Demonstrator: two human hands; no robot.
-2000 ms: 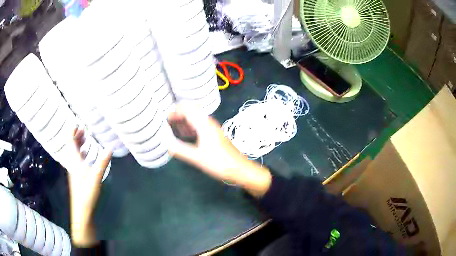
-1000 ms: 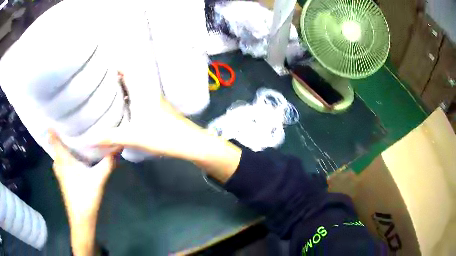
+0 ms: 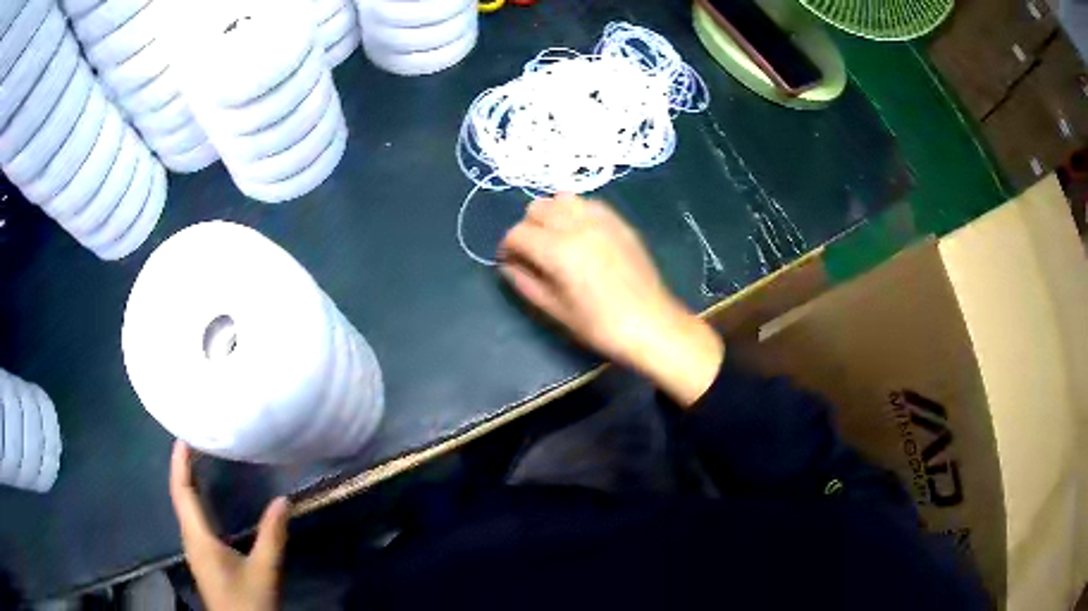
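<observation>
A stack of white round parts [image 3: 257,358] stands near the front edge of the bench, its top disc showing a small centre hole. My left hand [image 3: 233,555] is just below the stack at the bench edge, thumb and finger spread, holding nothing visible. My right hand [image 3: 591,275] is low over the bench with curled fingers, at a thin white ring [image 3: 461,224] that sticks out from the tangled pile of white rings [image 3: 579,119]. The hand covers part of this ring; whether the fingertips grip it is unclear.
More white stacks [image 3: 280,131] stand at the back left, and another [image 3: 24,430] lies at the left edge. A dark phone [image 3: 764,42] rests on the fan base [image 3: 829,90] at the back right. A cardboard box [image 3: 859,382] is at the right, beyond the bench edge.
The view has tilted down. A stack now stands near the front edge, where both hands earlier held white parts further back. My right hand has moved right to the rings; my left hand is lower and apart.
</observation>
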